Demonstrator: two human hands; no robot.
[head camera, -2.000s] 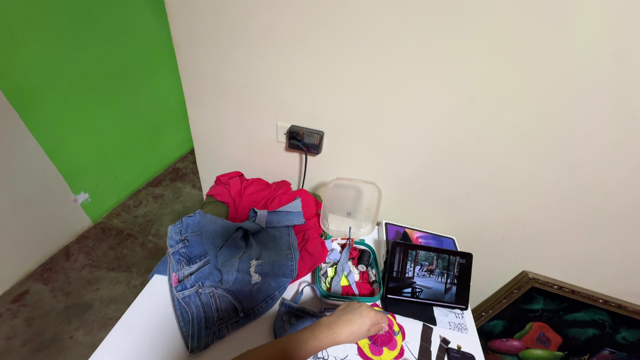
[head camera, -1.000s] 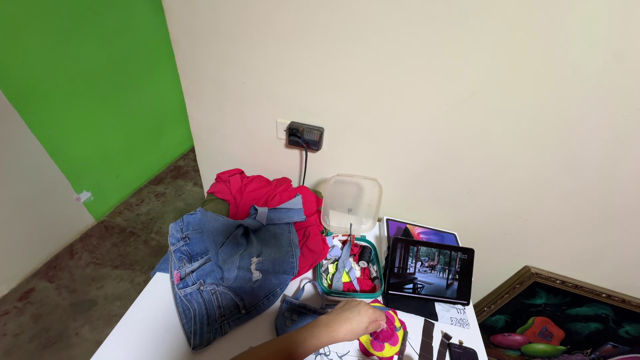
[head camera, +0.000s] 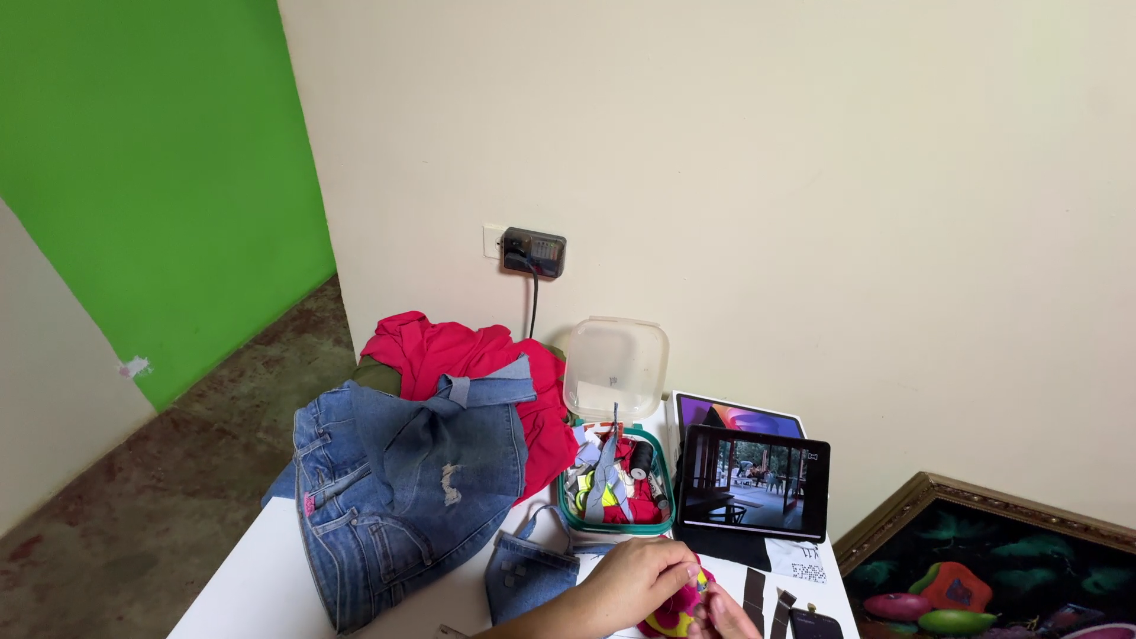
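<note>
My left hand (head camera: 643, 577) comes in from the bottom, fingertips pinched on a pink and yellow fabric piece (head camera: 672, 617). At its right, my right hand (head camera: 723, 614) shows only its fingers at the bottom edge, held against the same piece; whether either hand grips a needle is too small to tell. Just behind them is a green-rimmed plastic container (head camera: 619, 525) with fabric scraps and a black thread spool (head camera: 641, 460). A small denim piece (head camera: 530, 572) lies left of my left forearm.
Jeans (head camera: 399, 506) and red cloth (head camera: 453, 351) are piled at the left of the white table (head camera: 244, 581). A clear lid (head camera: 617, 366) leans on the wall. A tablet (head camera: 754, 484) stands behind my hands; dark strips (head camera: 753, 599) and a phone (head camera: 815, 624) lie at the right.
The fingers of my right hand have come into view beside my left hand at the colored fabric piece. The clothes and container have stayed in place.
</note>
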